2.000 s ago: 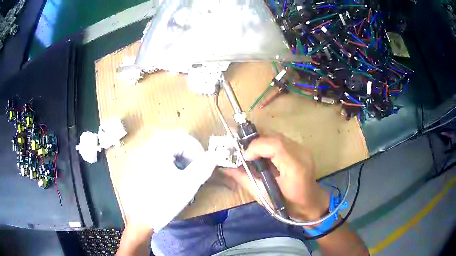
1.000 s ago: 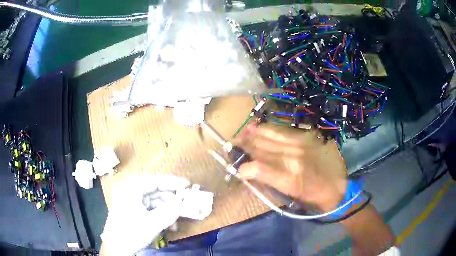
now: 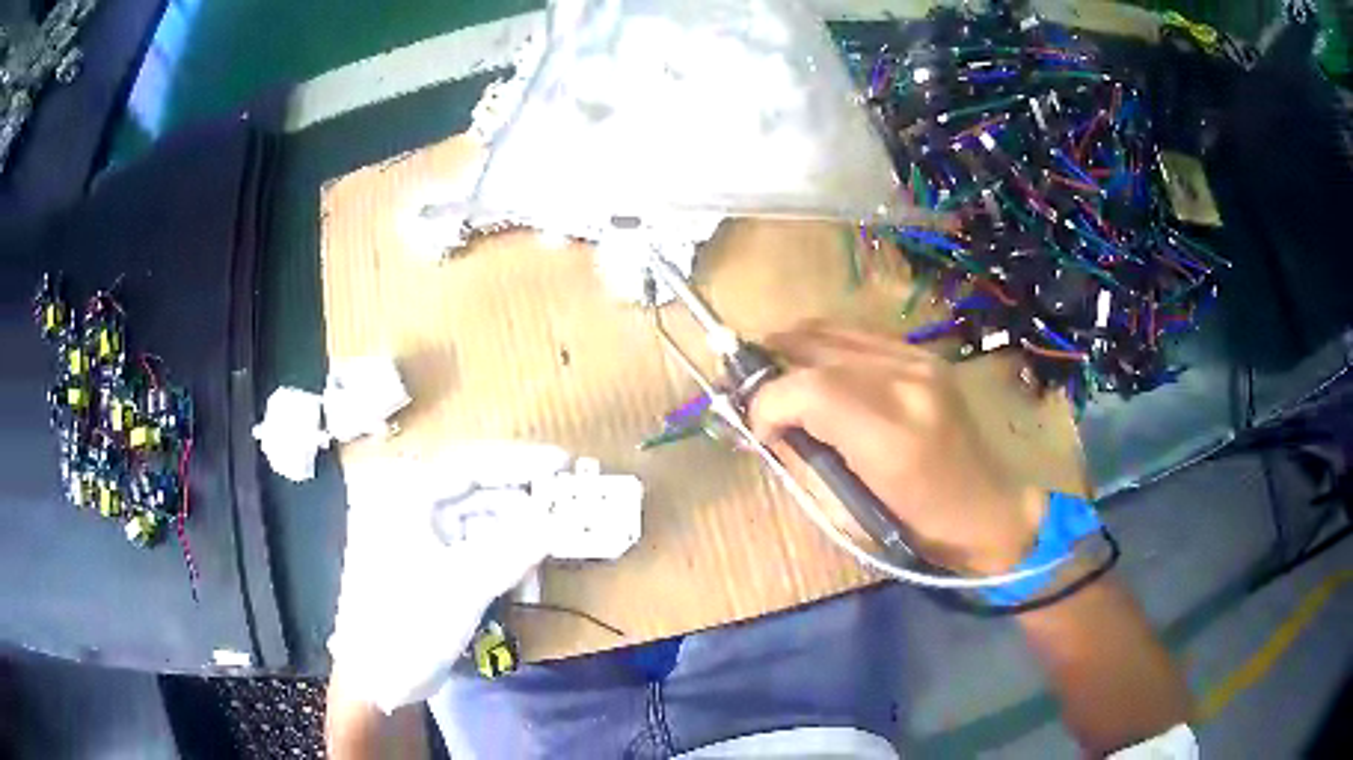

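Observation:
My left hand [image 3: 445,549], in a white glove, holds a white plastic housing [image 3: 597,509] over the cardboard's front part. A small board with a yellow block [image 3: 494,650] hangs below the glove with a dark wire. My right hand [image 3: 890,431], bare with a blue wrist strap [image 3: 1057,552], holds the soldering iron [image 3: 838,490] like a pen. Its metal barrel points up and left to another white housing [image 3: 635,267] under the hood's edge. A pale feed tube [image 3: 801,502] runs along the iron. Short coloured wire ends [image 3: 675,423] show left of my right fingers; what they belong to is hidden.
The clear hood [image 3: 683,134] stands over the cardboard sheet [image 3: 490,371], with white parts behind it. A large pile of wire leads [image 3: 1039,208] lies right. Two white housings [image 3: 327,416] lie at the cardboard's left edge. Several circuit boards [image 3: 119,423] lie on the black mat [image 3: 149,223].
My right hand has picked a wire lead from near the pile and moved it left over the cardboard while keeping the iron. The left hand's housing is now apart from the right hand.

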